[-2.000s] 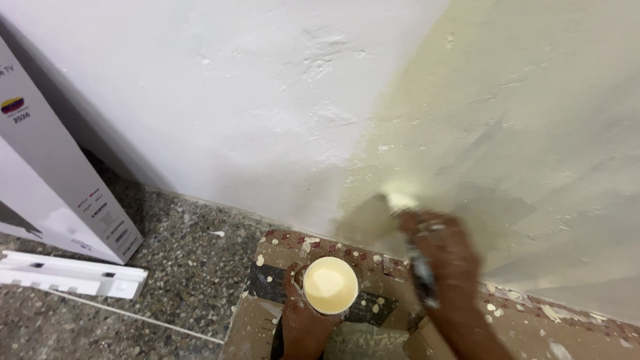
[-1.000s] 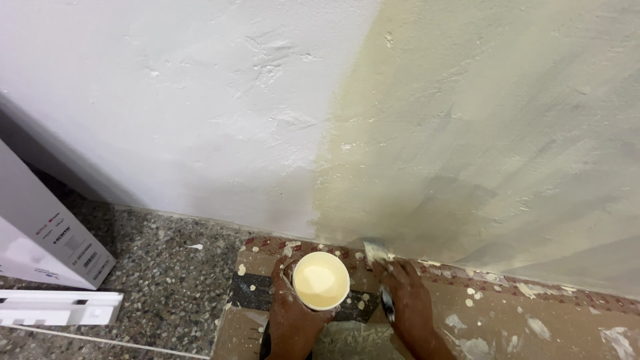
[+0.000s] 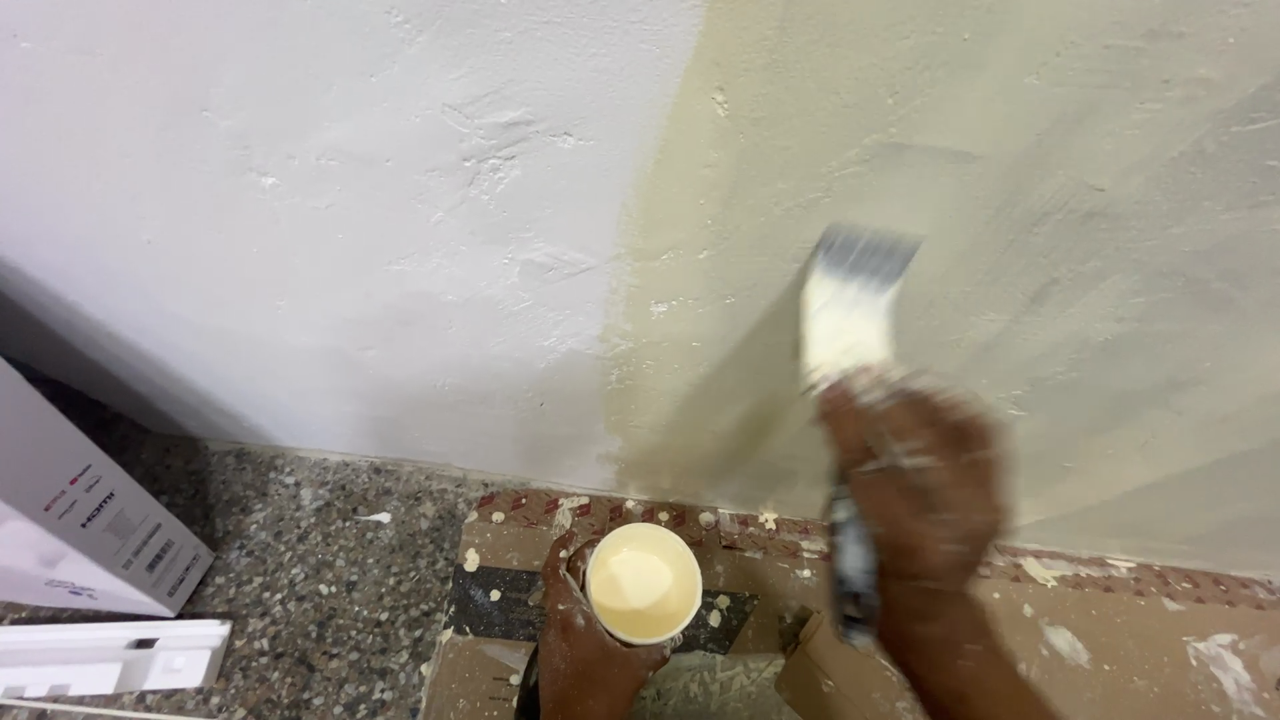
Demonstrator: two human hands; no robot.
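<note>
My left hand [image 3: 590, 635] holds a round cup of pale yellow paint [image 3: 643, 583] upright above the cardboard, near the foot of the wall. My right hand [image 3: 915, 480], blurred, grips a paintbrush [image 3: 855, 310] whose bristles point up at the wall; its ferrule is coated in cream paint and its handle sticks out below the hand. Whether the bristle tips touch the wall I cannot tell. The wall [image 3: 350, 200] is white on the left and yellowish beige on the right, with an uneven edge between the two colours.
Paint-spattered cardboard [image 3: 1120, 640] lies along the foot of the wall, over a speckled stone floor [image 3: 320, 580]. At the left stands a white printed box [image 3: 90, 500], with a white plastic or foam piece [image 3: 110, 655] in front of it. A cardboard flap [image 3: 840, 670] rises below my right hand.
My right hand, low beside the cup one second ago, has risen with the brush in front of the beige part of the wall. My left hand still holds the cup.
</note>
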